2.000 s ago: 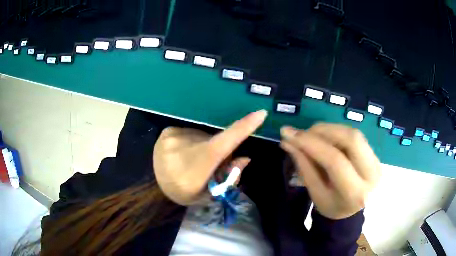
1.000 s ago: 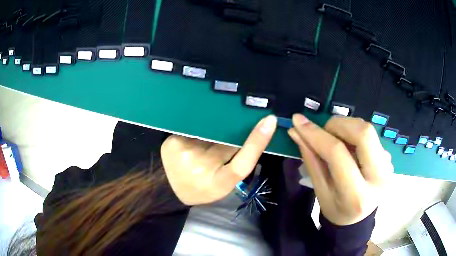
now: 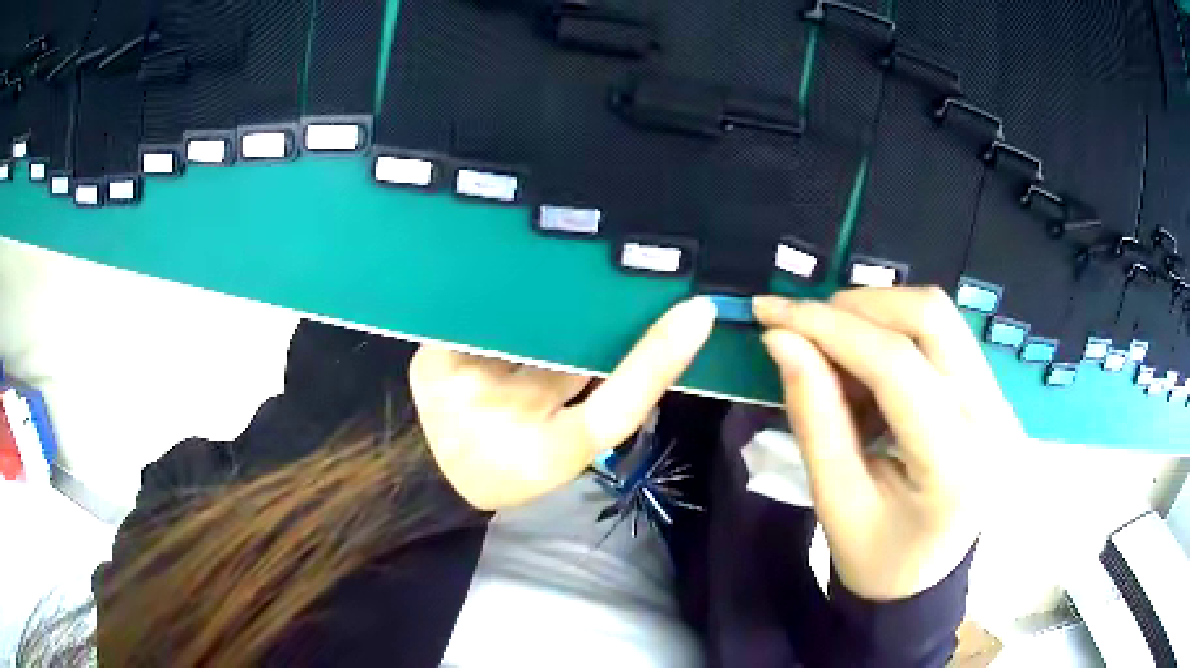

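A blue film tab (image 3: pixel 730 308) lies at the near end of a black mesh strap (image 3: pixel 744 196). My left hand (image 3: pixel 522 424) has its thumb tip at the tab's left end; its other fingers are hidden. A spiky blue-and-white bunch of film tabs (image 3: pixel 642 488) is beside this hand, below the mat edge. My right hand (image 3: pixel 900 418) has one fingertip touching the tab's right end and another fingertip just below it; whether they pinch the tab cannot be told. Neighbouring clasp ends (image 3: pixel 651 256) show pale windows.
Many black straps lie side by side on the green mat (image 3: pixel 392 261), with raised end bars (image 3: pixel 971 120) at the right. Several clasps at the right show blue windows (image 3: pixel 979 296). Red and blue items (image 3: pixel 29 428) are at the far left, a white object (image 3: pixel 1148 587) at the lower right.
Both hands have come together at the central clasp, where the blue tab now shows between them. The bunch has moved right with my left hand. The view has shifted slightly.
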